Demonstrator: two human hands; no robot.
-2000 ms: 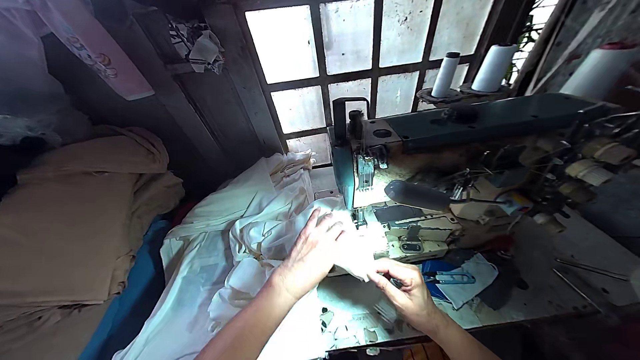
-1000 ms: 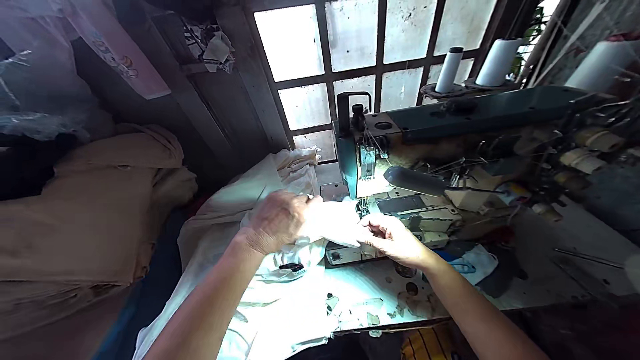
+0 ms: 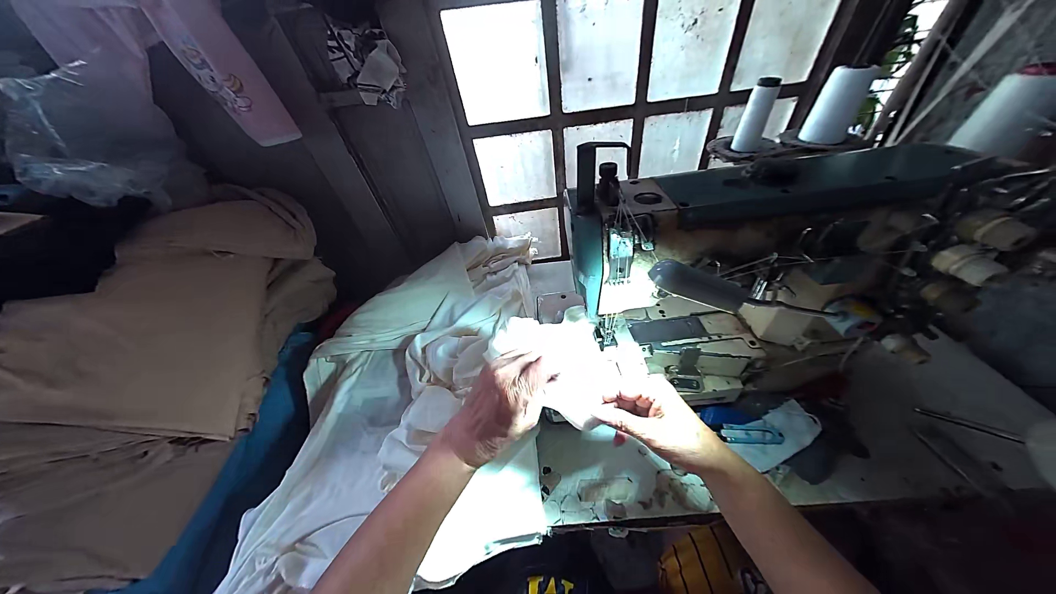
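White fabric (image 3: 569, 371), brightly lit, lies between my hands just in front of the needles (image 3: 609, 328) of a green industrial sewing machine (image 3: 587, 256). My left hand (image 3: 505, 404) grips its left part with bent fingers. At its lower right edge, my right hand (image 3: 652, 425) pinches the cloth between thumb and fingers. Glare hides the cloth's detail and whether it lies under the presser foot. More white fabric (image 3: 355, 429) spreads in folds over the table to the left of my left hand. A grey lamp (image 3: 697, 285) shines beside the needles.
Folded tan cloth (image 3: 132, 355) is stacked at the left, beside blue fabric (image 3: 264, 445). White thread cones (image 3: 837, 103) stand behind the machine. Right of my right hand lie light-blue thread snips (image 3: 751, 435) on a cloth scrap. A metal rod (image 3: 969, 423) rests farther right on the table.
Both hands stay on the white fabric near the needles. Since one second ago, the left hand has turned, and the fabric between the hands is bunched differently.
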